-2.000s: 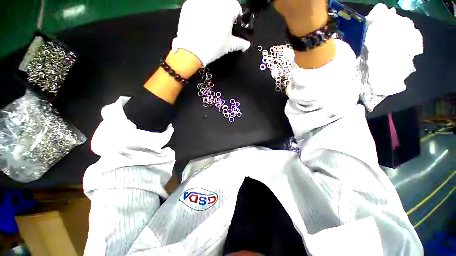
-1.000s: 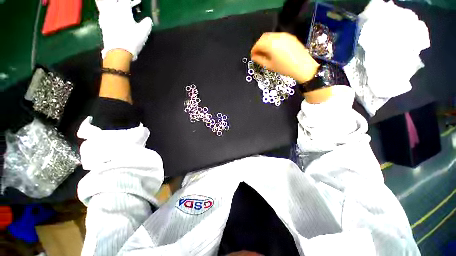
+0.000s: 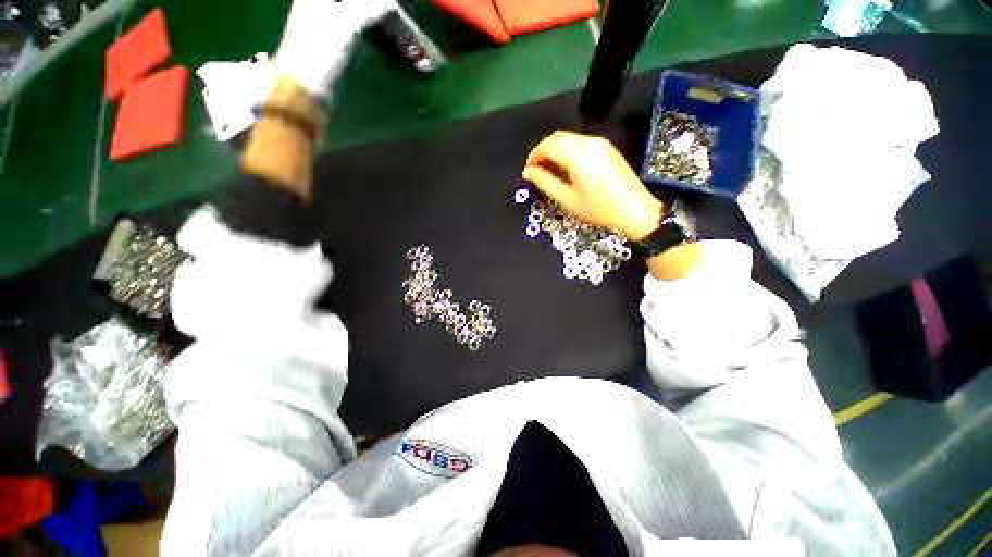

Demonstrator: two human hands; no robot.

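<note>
My left hand (image 3: 326, 46), in a white glove, is at the top edge over the green surface, blurred and partly cut off. Its fingers are on the upper end of a dark block-shaped unit (image 3: 405, 41) with a silvery side. My bare right hand (image 3: 593, 185) is curled over the upper part of a heap of pale washers (image 3: 587, 252) on the black mat. Its fingertips point down beside a single washer, and whether they pinch one is hidden. A thin straggling cluster of small rings (image 3: 446, 308) lies to the left.
A dark upright tool (image 3: 622, 54) stands at top centre. A blue bin (image 3: 734, 136) of silver hardware and a crumpled white bag (image 3: 848, 163) are at right. Red pads (image 3: 149, 112) and a white piece (image 3: 234, 96) are at upper left, above a hardware box (image 3: 147, 267) and clear bag (image 3: 103, 397).
My left hand has moved from the right hand's side out to the green surface at upper left, now at a dark unit. My right hand has come down to the washer heap. The view has shifted.
</note>
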